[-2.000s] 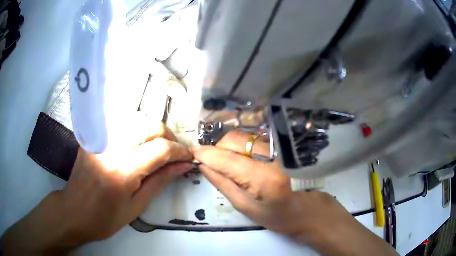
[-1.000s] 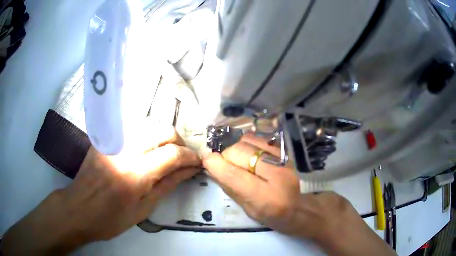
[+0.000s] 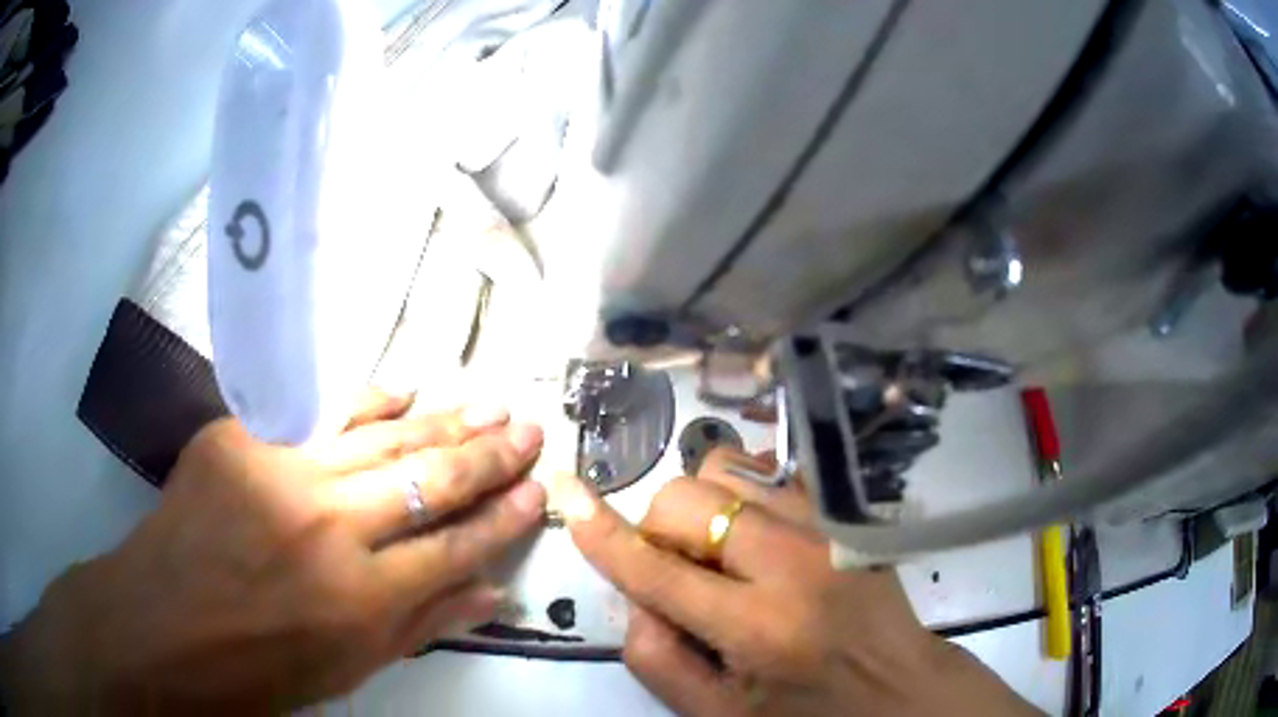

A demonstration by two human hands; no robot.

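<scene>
Pale cloth [image 3: 512,259] lies left of the needle, overexposed by the lamp, with folds. A dark brown textured band [image 3: 152,392] shows at its left. My left hand [image 3: 323,525] lies flat on the cloth, fingers stretched towards the presser foot and slightly apart. My right hand [image 3: 750,567], with a gold ring, is right of it. Its index fingertip is by the left fingertips, below the presser foot [image 3: 589,399]; the other fingers are bent and no grip shows. The silver needle plate [image 3: 638,427] is visible. The cloth under my hands is hidden.
The sewing machine head [image 3: 841,168] fills the upper right. The LED lamp [image 3: 266,224] hangs at left. A red-handled tool [image 3: 1040,427], a yellow-handled screwdriver [image 3: 1054,595] and dark snips [image 3: 1083,602] lie at right. Dark cloth is at the far upper left.
My left fingers have flattened and spread from their bunched pose. My right hand has moved down and away from the presser foot, uncovering the needle plate. The red-handled tool shows more.
</scene>
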